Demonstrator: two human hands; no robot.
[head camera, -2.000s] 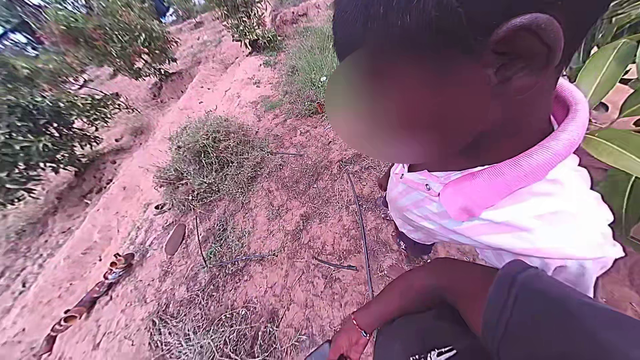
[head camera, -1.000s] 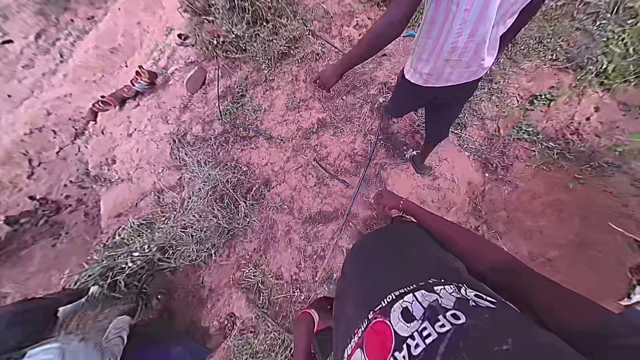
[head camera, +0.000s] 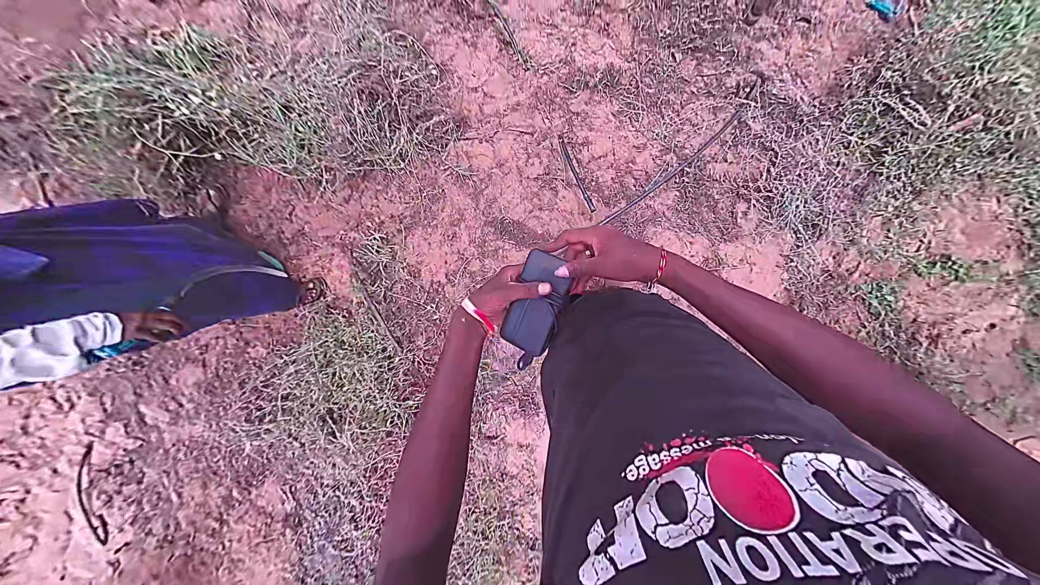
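Observation:
A dark rectangular case with a small loop at its lower end is held in front of the black printed T-shirt that I wear. My left hand grips its left side, thumb across the top face; a white and red band circles that wrist. From the upper right, my right hand has its fingers on the upper end of the case, close to the left thumb. Around the right wrist is a thin red band. The fingers beneath the case are hidden.
At the left is another person in a dark blue-purple garment with a light sleeve. Dry brush covers the reddish soil at the upper left. A thin dark hose or stick and a shorter dark stick lie beyond my hands.
My hands, apart one second ago, have come together on the dark case. The person in the pink and white striped shirt is out of view. The view has swung down and left.

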